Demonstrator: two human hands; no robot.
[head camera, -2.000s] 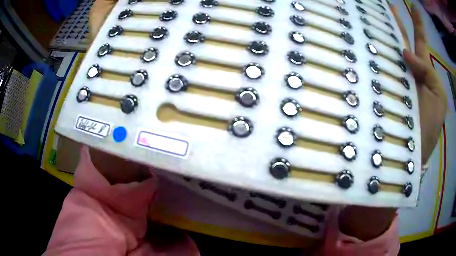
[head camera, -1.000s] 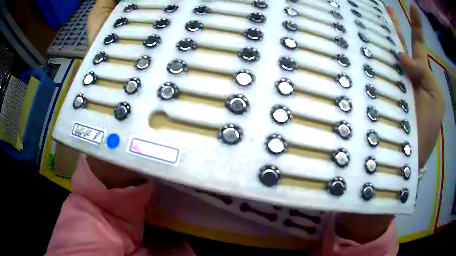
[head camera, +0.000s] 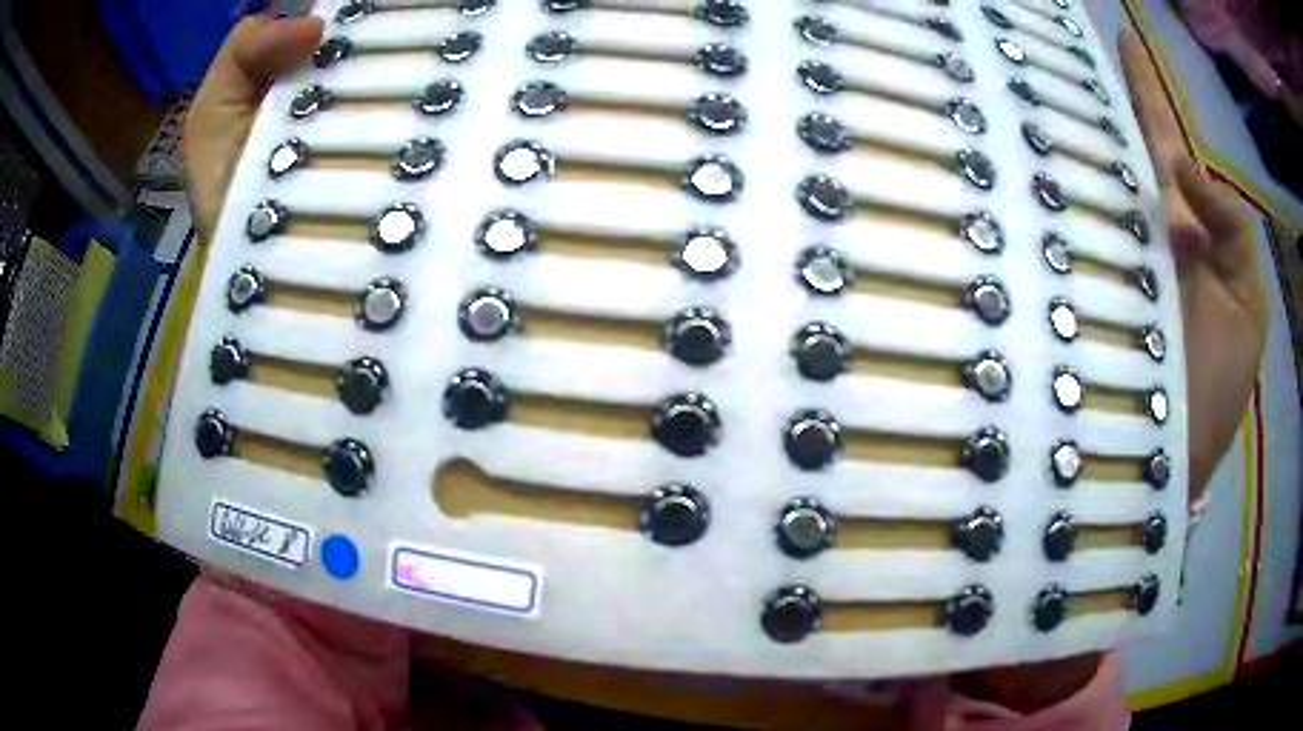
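A white foam tray (head camera: 629, 600) fills most of the view, held up and tilted towards me. Its four columns of dumbbell-shaped slots hold round metal parts (head camera: 675, 514); some faces flash white. One slot end (head camera: 460, 488) near the lower left is an empty tan circle. A handwritten label (head camera: 259, 534), a blue dot sticker (head camera: 339, 556) and a second label (head camera: 465, 580) lie along the lower left edge. My left hand (head camera: 246, 107) holds the tray's left edge, fingertips showing. My right hand (head camera: 1203, 271) is at the right edge, partly hidden behind the tray.
Behind the tray is a white tabletop with yellow and red tape (head camera: 1257, 471). At the left is a blue bin or folder (head camera: 122, 307) with a yellow-edged printed paper (head camera: 50, 321). Another blue thing (head camera: 179, 50) is at the top left. A pink sleeve (head camera: 265, 664) shows below.
The tray's near edge has moved down in view and the tray has tilted more upright, hiding the tray below. The bright flashes have shifted to other parts. More of my left hand shows.
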